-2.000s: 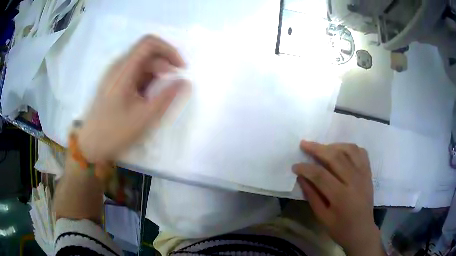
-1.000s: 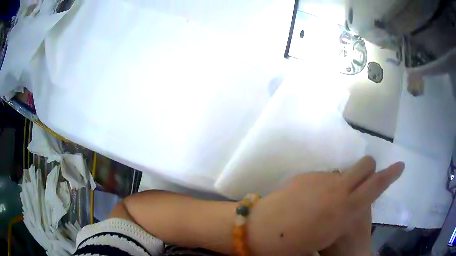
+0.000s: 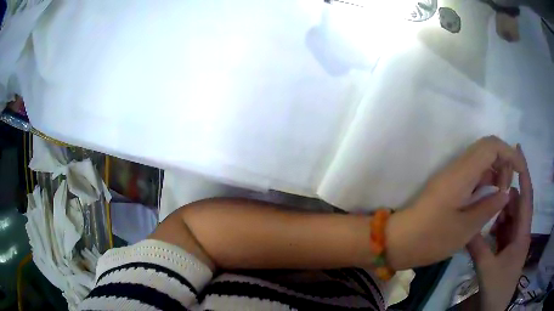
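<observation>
A large white fabric panel (image 3: 164, 103) lies over the tabletop. A white part of the cloth (image 3: 413, 115) lies folded over at the right, with a straight slanting edge. My left hand (image 3: 461, 209), with an orange bead bracelet, reaches across to the right and pinches white cloth between thumb and fingers. My right hand (image 3: 507, 243) is just beyond and below it, its fingers bent up close to the left fingers and partly hidden; whether it grips cloth I cannot tell.
The brightly lit needle plate (image 3: 422, 8) and machine bed (image 3: 465, 51) are at the upper right. A small brown piece (image 3: 508, 28) lies beside them. White cut pieces (image 3: 58, 225) hang on a yellow-framed rack at lower left. The table's front edge runs above my left forearm.
My left hand has swung from the left across to my right hand at the far right. The right part of the cloth is now folded over. The view has shifted, with the machine higher.
</observation>
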